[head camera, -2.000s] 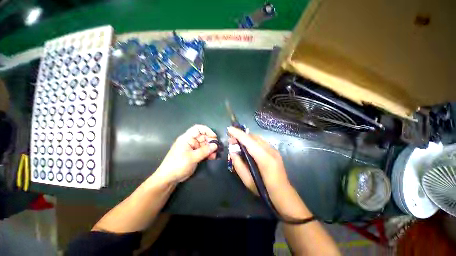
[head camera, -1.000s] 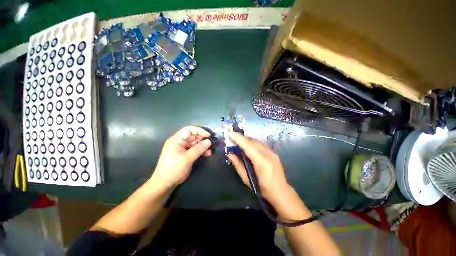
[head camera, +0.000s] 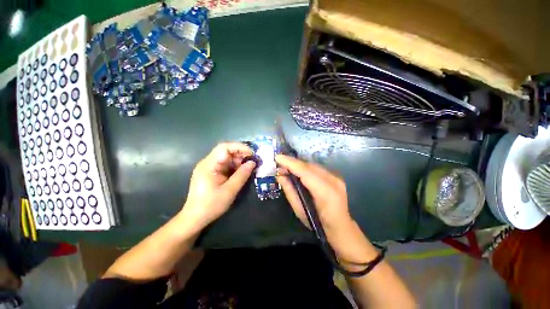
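Observation:
A blue circuit board with a white area (head camera: 265, 158) lies on the dark green mat between my hands. My left hand (head camera: 220, 178) is at its left edge, thumb and fingers pinched on a small dark round component (head camera: 246, 159). My right hand (head camera: 316, 190) is at the board's right side and holds the soldering iron (head camera: 303, 196) like a pen, its tip pointing away from me beside the board's upper right. Whether the tip touches anything is not clear. The fingers partly hide the component.
A white component tray (head camera: 104, 181) stands at left, with yellow-handled cutters (head camera: 28, 218) beside it. Heaped boards (head camera: 175, 48) lie at the back left. A fan (head camera: 374, 93) sits in a cardboard box (head camera: 416, 45) at back right. A tip cleaner (head camera: 449, 196) and a white desk fan (head camera: 518, 181) are at right.
The view has shifted, so the bench items sit further left and higher. My left hand has come up to the board with the component. More of the board shows between my hands.

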